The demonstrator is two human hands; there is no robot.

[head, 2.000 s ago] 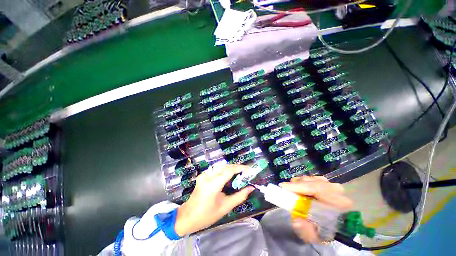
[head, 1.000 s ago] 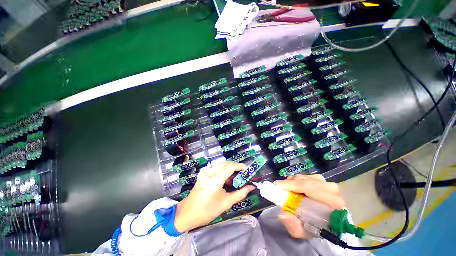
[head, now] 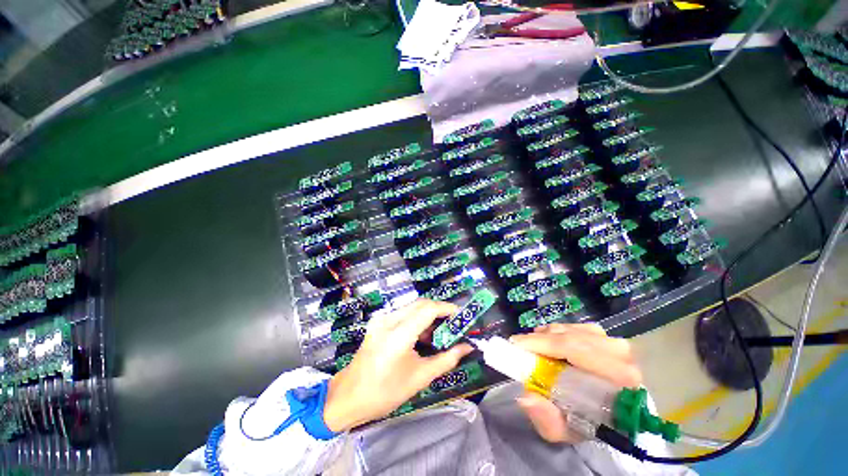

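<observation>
My left hand (head: 395, 363) holds a narrow green circuit board (head: 464, 320) tilted between thumb and fingers, above the near edge of a clear tray (head: 296, 307). My right hand (head: 576, 358) grips a dispensing syringe (head: 507, 358) with a white front, a yellow-orange band and a green cap (head: 634, 415). Its needle tip is at the lower side of the held board; whether it touches cannot be told. Rows of similar boards with black parts beneath stand in the tray. A blue wrist strap (head: 311, 411) is on my left wrist.
More boards stand in a tray at the far left (head: 37, 288). A green belt (head: 251, 102) with a white rail lies beyond. A grey-pink sheet (head: 511, 79) bears red-handled pliers (head: 549, 26), beside white crumpled paper (head: 435, 35). An air hose (head: 801, 344) and black cable (head: 755, 395) loop at the right.
Since two seconds ago, the held board has turned slightly and its dark-marked face shows more clearly. The syringe's rear has shifted a little left. Both hands keep their grips.
</observation>
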